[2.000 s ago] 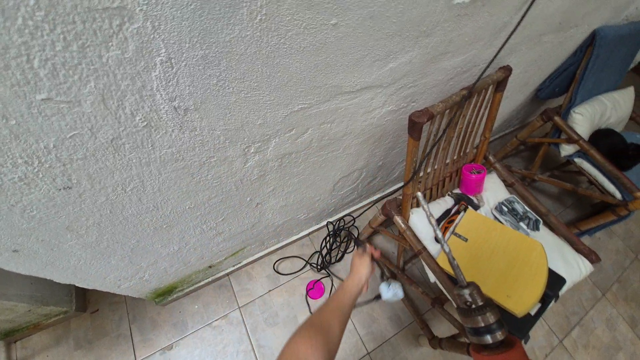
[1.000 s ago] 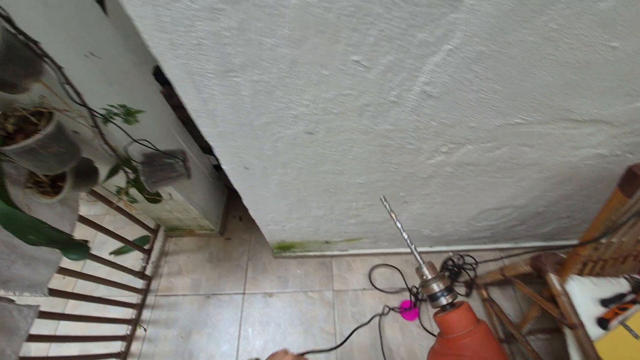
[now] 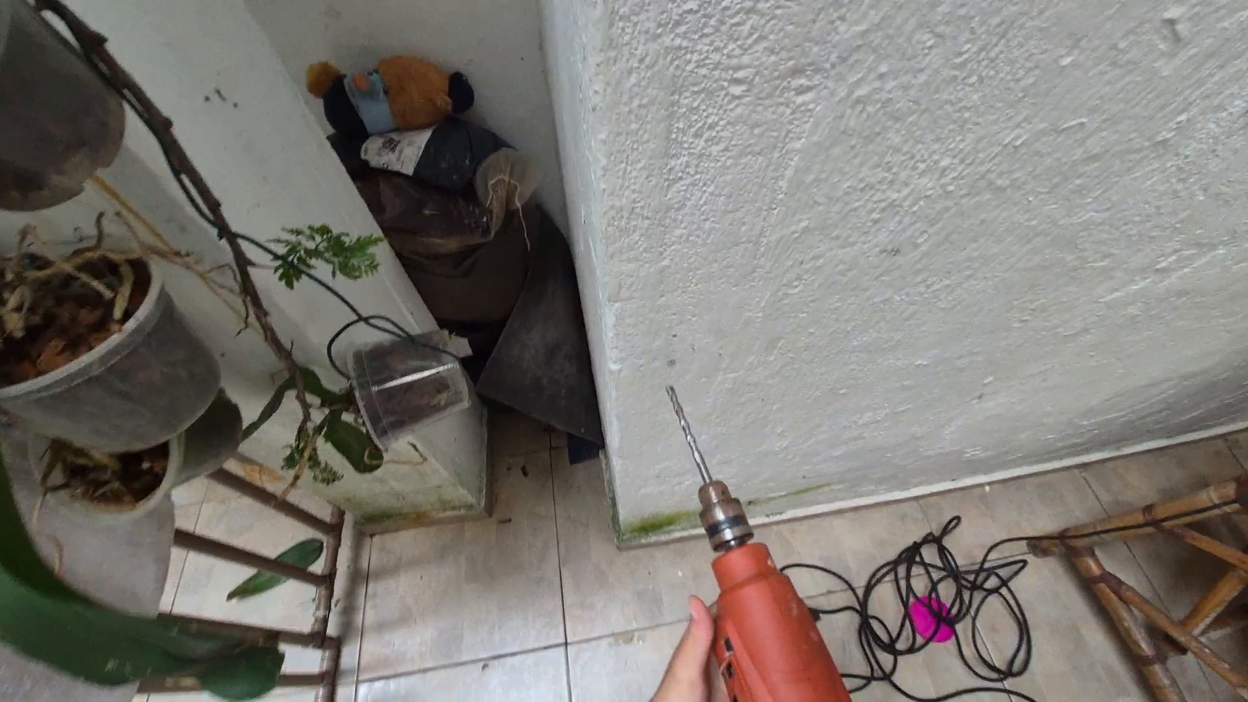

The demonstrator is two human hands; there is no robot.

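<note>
A red-orange power drill (image 3: 775,624) points up and forward from the bottom of the view, a long masonry bit (image 3: 687,434) in its metal chuck (image 3: 724,515). The bit's tip appears just below a small dark mark (image 3: 670,363) on the rough white wall (image 3: 877,244); whether they touch cannot be told. At the drill body's left side is my left hand (image 3: 685,651), one digit showing and the other fingers hidden by the tool. The drill's rear end and my right hand are out of the frame. Right of the drill, a tangled black cord (image 3: 960,585) lies over a bright pink round object (image 3: 932,618).
Potted plants (image 3: 107,341) and a clear plastic pot (image 3: 408,385) hang at left above a slatted rack (image 3: 253,559). Dark bags (image 3: 458,263) with a plush toy (image 3: 395,93) on top fill the recess beyond the wall's corner. A bamboo chair's legs (image 3: 1121,604) stand at right on floor tiles (image 3: 458,595).
The view has swung left, away from the chair and its seat. My left hand was low by the cord and is now beside the drill.
</note>
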